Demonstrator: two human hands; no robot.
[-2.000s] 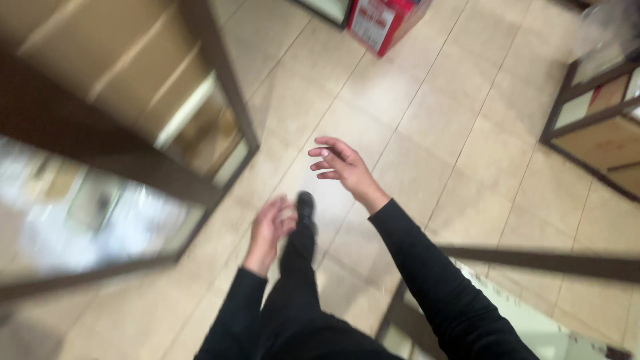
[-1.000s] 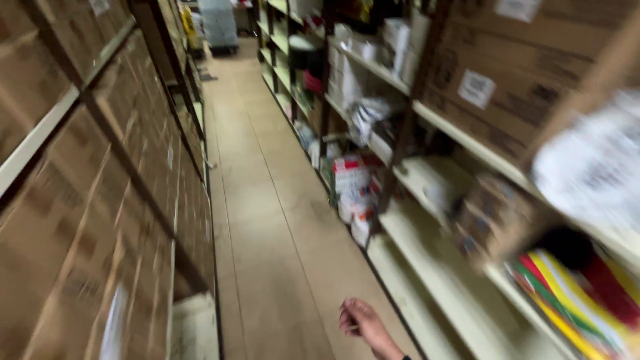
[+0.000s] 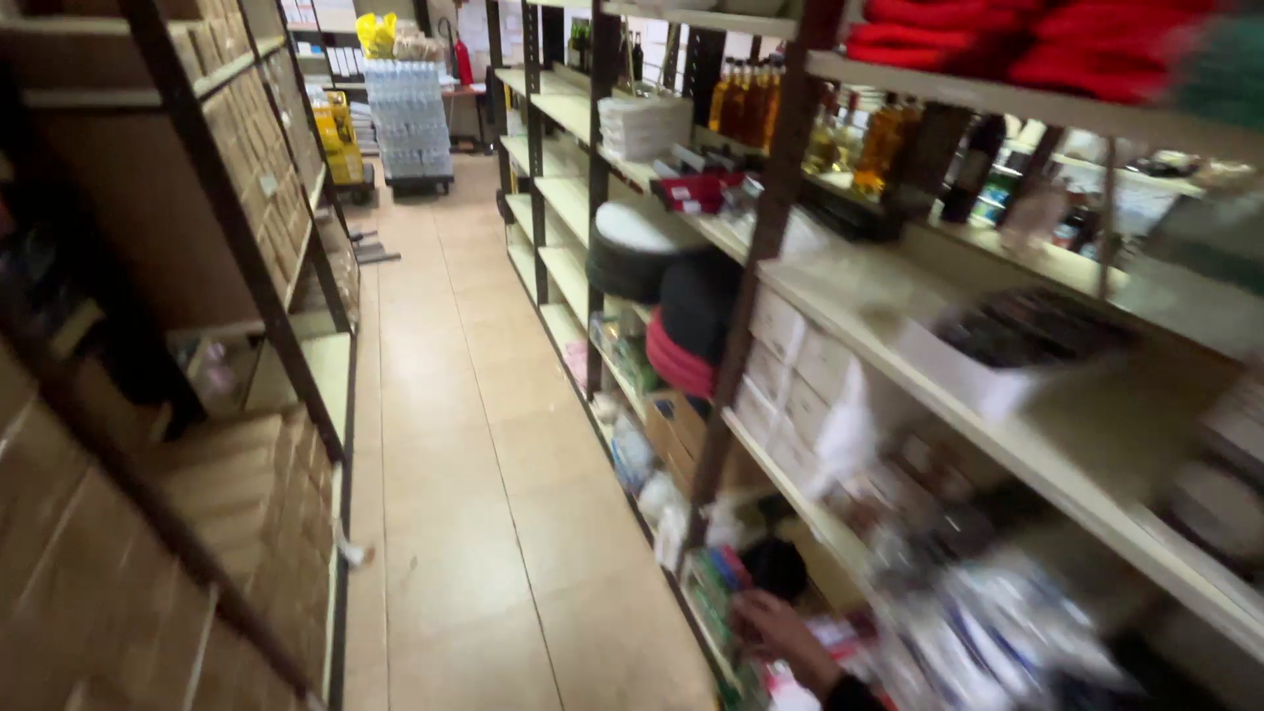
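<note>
My right hand [image 3: 775, 627] is low in the frame, right of centre, in front of the lowest shelf of the right-hand rack. Its fingers appear partly bent, and blur hides whether they touch anything. Nearest to it are green and red packages [image 3: 713, 583] and a black rounded item [image 3: 775, 573]. Clear plastic-wrapped goods [image 3: 987, 632] lie to the right of the hand. My left hand is out of view.
A tiled aisle [image 3: 464, 444] runs between two metal racks. Cardboard boxes [image 3: 217, 484] fill much of the left rack. Wrapped bottles [image 3: 407, 123] stand on a dolly at the far end, beside yellow crates [image 3: 338, 138]. Glass bottles [image 3: 750, 104] stand behind the right rack.
The view has swung strongly, from the floor to along the aisle. My left hand, visible two seconds ago, has left the frame. My right hand now appears beside the low shelf goods.
</note>
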